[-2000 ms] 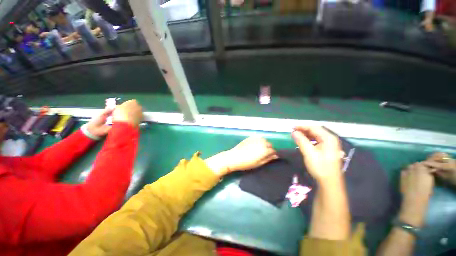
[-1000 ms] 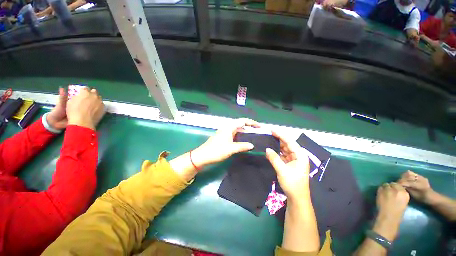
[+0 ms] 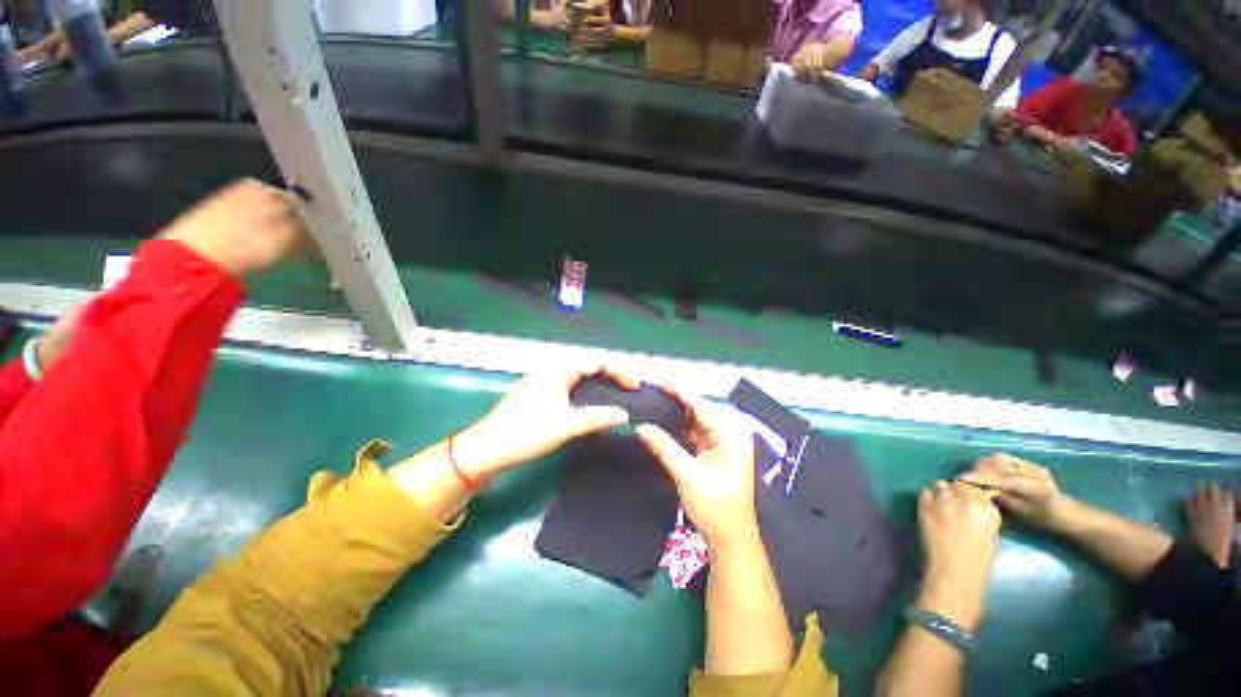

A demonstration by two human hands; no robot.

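Observation:
My left hand (image 3: 551, 415) and my right hand (image 3: 708, 463) hold a small black piece (image 3: 629, 400) between them, just above the bench. Its upper edge looks curved. Below it, flat black card blanks (image 3: 830, 552) lie in an overlapping pile, some of it to the left under my hands. A pink-and-white patterned card (image 3: 685, 556) shows in the gap between the blanks, beside my right wrist. A white slip (image 3: 776, 443) and a thin black-and-white strip (image 3: 798, 463) lie on the upper part of the pile.
A pale rail (image 3: 544, 365) with an upright post (image 3: 327, 177) divides the green bench (image 3: 449, 586) from the belt (image 3: 476, 306). The belt carries a patterned card (image 3: 572, 283) and a black-and-white strip (image 3: 867, 334). A red-sleeved arm (image 3: 102, 422) reaches over it at left; a neighbour's hands (image 3: 987, 504) are at right.
The black piece has gone from lying out of my hands to being held in both, and now looks bowed. The red-sleeved arm has reached up towards the post. The view has shifted right.

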